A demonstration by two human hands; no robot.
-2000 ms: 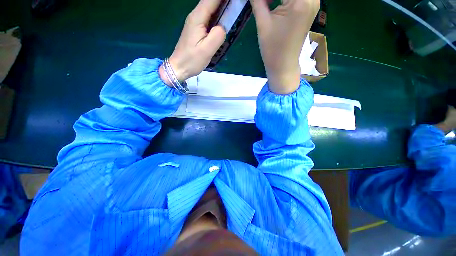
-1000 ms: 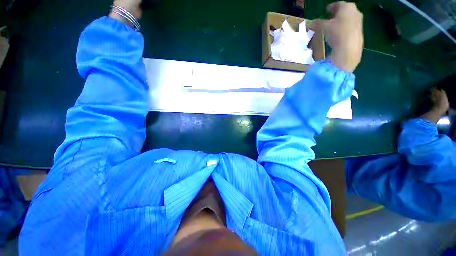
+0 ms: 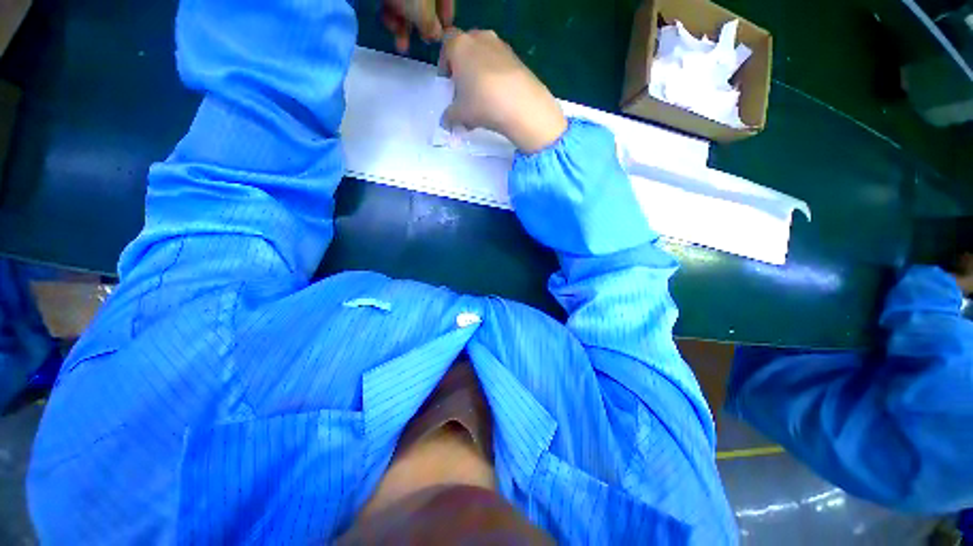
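Note:
Long white label sheets [image 3: 400, 117] lie overlapping on the dark-green surface in front of me. My left hand [image 3: 418, 19] is at the top edge of the picture, partly cut off, just beyond the sheets. My right hand [image 3: 493, 87] is over the sheets, its fingertips close to my left fingers and its thumb low near a small pale piece [image 3: 446, 126] on the sheet. Whether either hand holds anything cannot be told. No black device shows between the hands.
A small brown carton [image 3: 637, 80] heaped with loose white pieces [image 3: 696, 73] stands beyond the sheets at the right. The sheets' right end curls up. Another person's blue sleeve [image 3: 843, 389] is at the far right. A cardboard box [image 3: 710, 375] shows below the surface edge.
The black device held between my hands two seconds ago is out of view. My hands parted, then came together over the sheets. The carton and sheets appear shifted in the picture.

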